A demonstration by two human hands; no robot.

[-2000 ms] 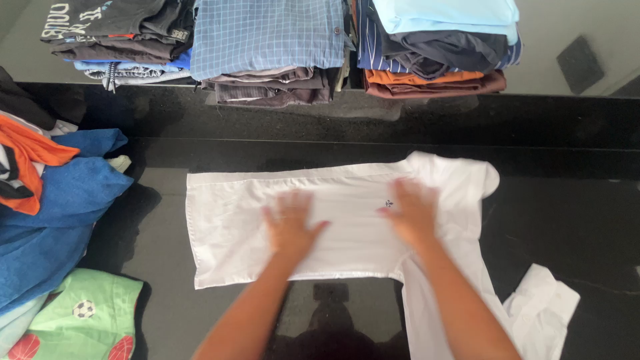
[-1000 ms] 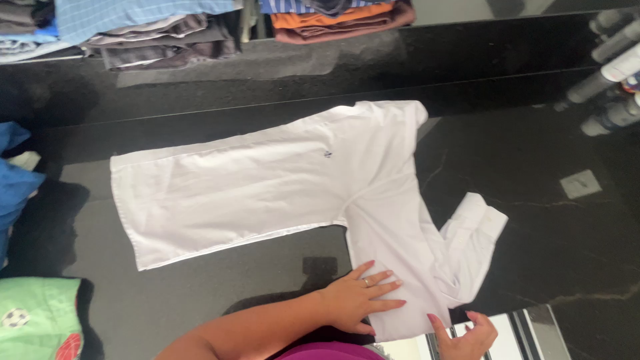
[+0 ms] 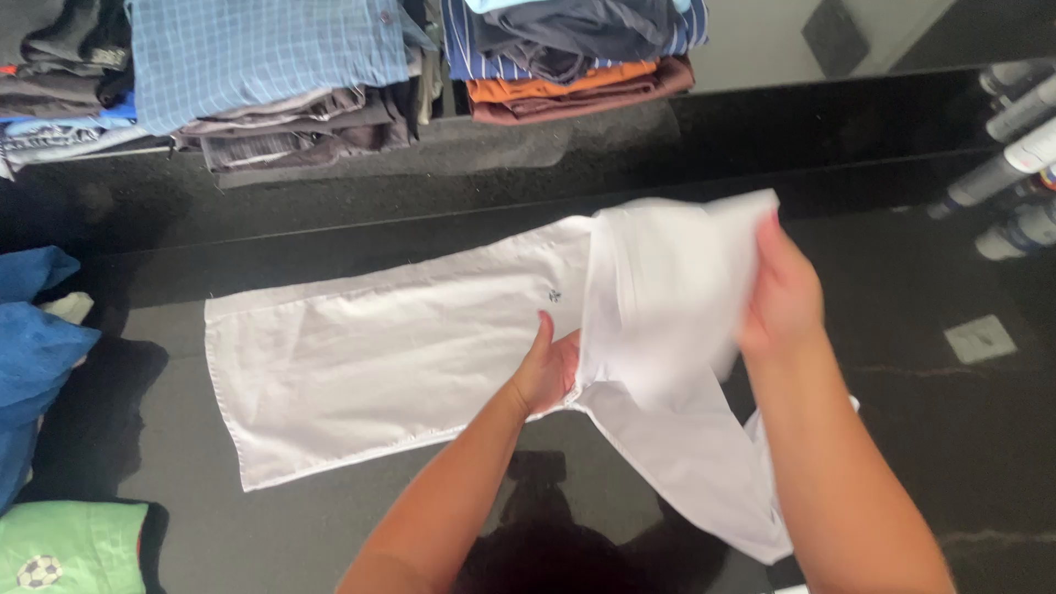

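A white shirt (image 3: 396, 355) with a small dark emblem lies lengthwise on a glossy black countertop (image 3: 330, 536), its body folded narrow. My right hand (image 3: 784, 289) grips a raised part of the white cloth at the shirt's right end, which is blurred by motion. My left hand (image 3: 553, 371) rests at the lower edge of the shirt near the fold, thumb up, its fingers partly hidden under the cloth; whether they pinch it cannot be made out. A part like a sleeve hangs down toward the lower right, partly behind my right forearm.
Folded clothes (image 3: 272, 66) stand in piles along the back ledge, with another pile (image 3: 577, 58) beside them. Blue garments (image 3: 41, 346) and a green cloth with a soccer ball print (image 3: 74, 544) lie at left. Cylindrical containers (image 3: 1006, 157) stand at right; a square plate (image 3: 980, 338) is set in the counter.
My right hand has moved up from the cloth's lower end and lifted part of the shirt. My left hand has moved up to the fold near the emblem.
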